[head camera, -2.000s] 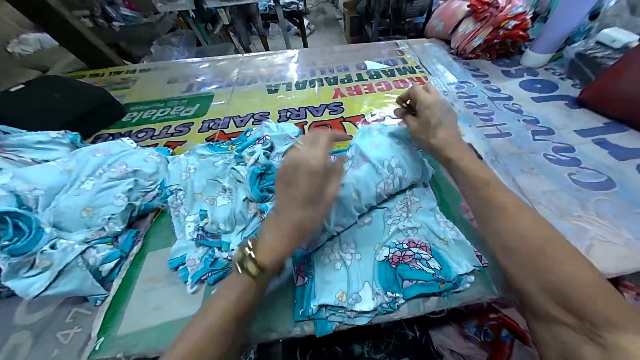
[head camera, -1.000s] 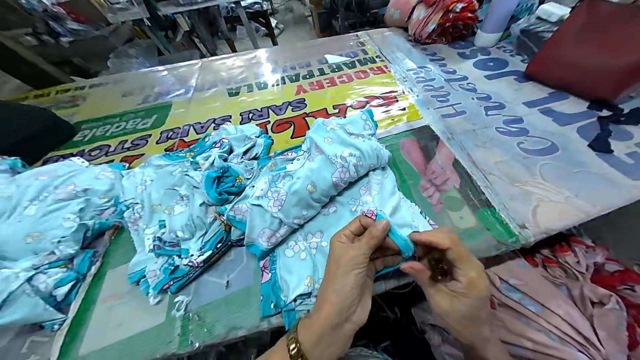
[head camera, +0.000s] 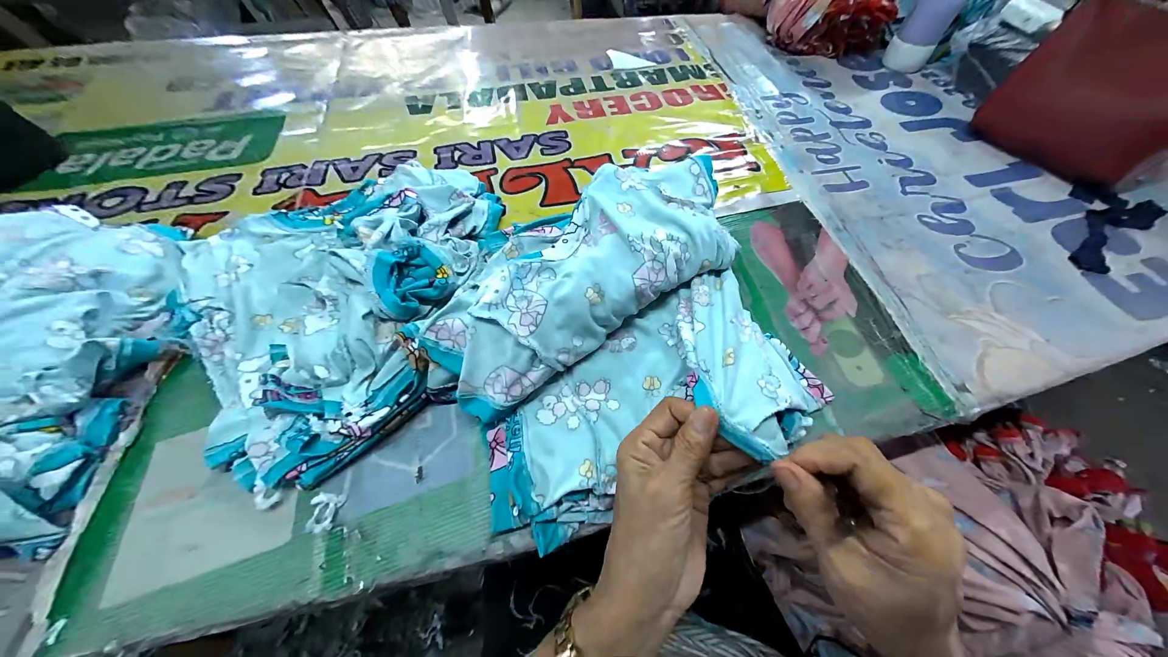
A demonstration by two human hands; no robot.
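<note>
Several light blue printed garments with teal trim (head camera: 584, 365) lie stacked near the table's front edge. My left hand (head camera: 671, 484), with a gold watch at the wrist, pinches the teal hem of the top garment (head camera: 739, 365) between thumb and fingers. Close on its right, my right hand (head camera: 867, 529) has thumb and forefinger pressed together at the hem's corner, with what looks like a dark tool partly hidden in the palm; its kind cannot be told. A rolled garment (head camera: 630, 265) rests across the stack. To the left lies a crumpled bundle of the same cloth (head camera: 310, 310).
Another light blue pile (head camera: 82, 310) is at the far left. Printed tarpaulins (head camera: 639, 100) cover the table. A dark red bag (head camera: 1077, 91), a purple bottle (head camera: 922, 36) and red cloth (head camera: 826, 32) stand at the back right. Pink garments (head camera: 995, 538) hang below the front edge.
Both hands have come from the far side of the stack to its near right corner, where they hold the hem. The view has shifted somewhat.
</note>
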